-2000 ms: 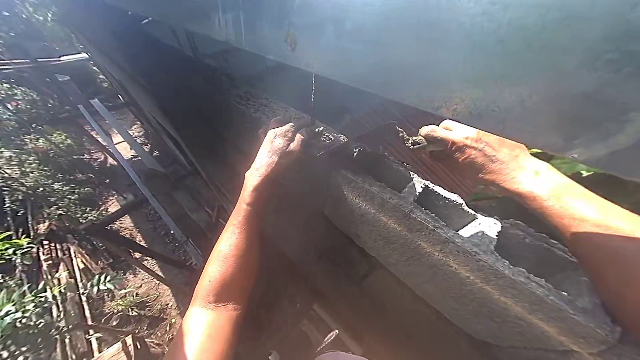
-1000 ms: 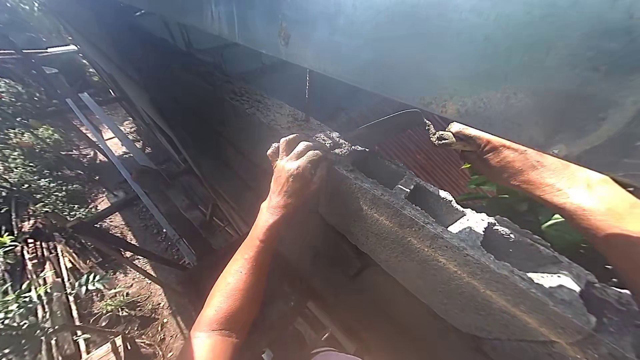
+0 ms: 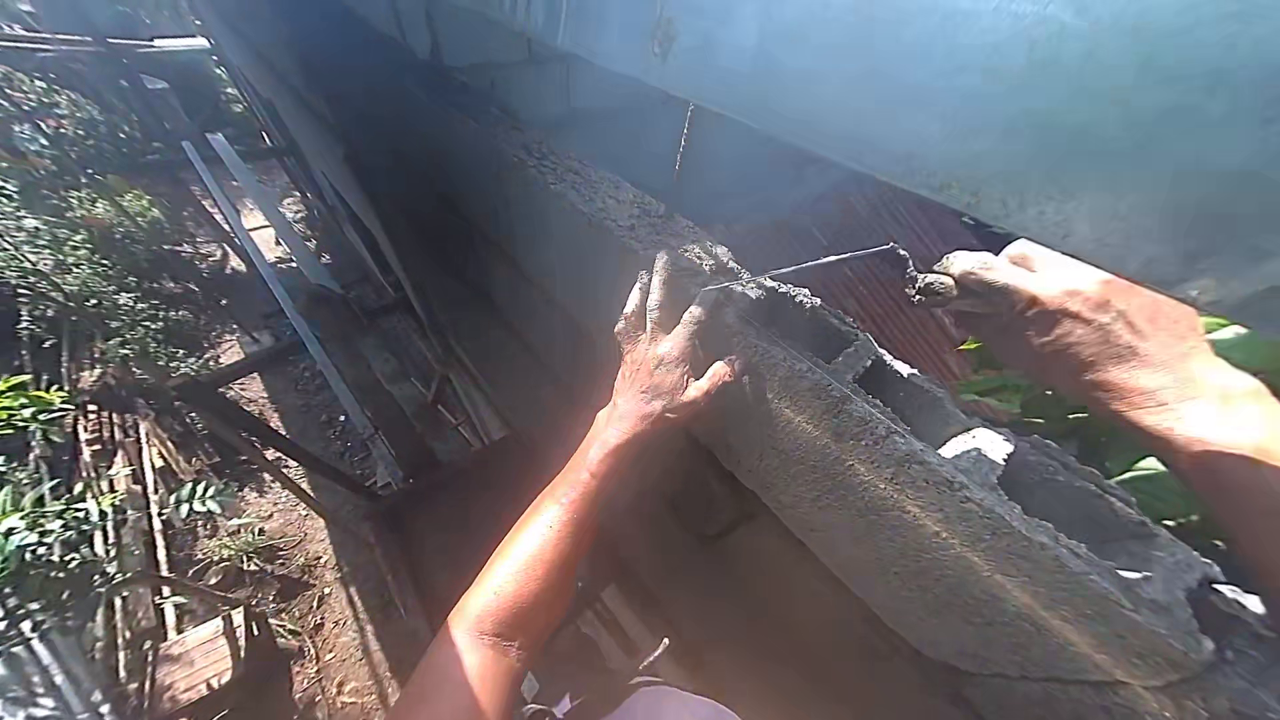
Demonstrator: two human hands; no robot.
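Note:
My left hand (image 3: 665, 365) lies with spread fingers against the face of a hollow concrete block wall (image 3: 880, 500), near its top edge. In my right hand (image 3: 1050, 300) is the handle of a trowel (image 3: 810, 266), gripped in a closed fist above the wall. Its thin blade, seen nearly edge-on, reaches left to the top edge of the blocks beside my left fingertips. Rough mortar (image 3: 715, 262) covers the block top there. Open block cells (image 3: 910, 400) run toward the lower right.
A large grey-blue surface (image 3: 1000, 90) slopes across the upper right, above red corrugated sheeting (image 3: 850, 280). A thin chain or cord (image 3: 684, 140) hangs beyond the wall. Far below on the left are long metal strips (image 3: 285, 310), poles and shrubs (image 3: 90, 220).
My left hand has gone from a curled grip on the wall's top edge to spread fingers on its face. The trowel blade, hardly visible at first, now shows as a line touching the block top.

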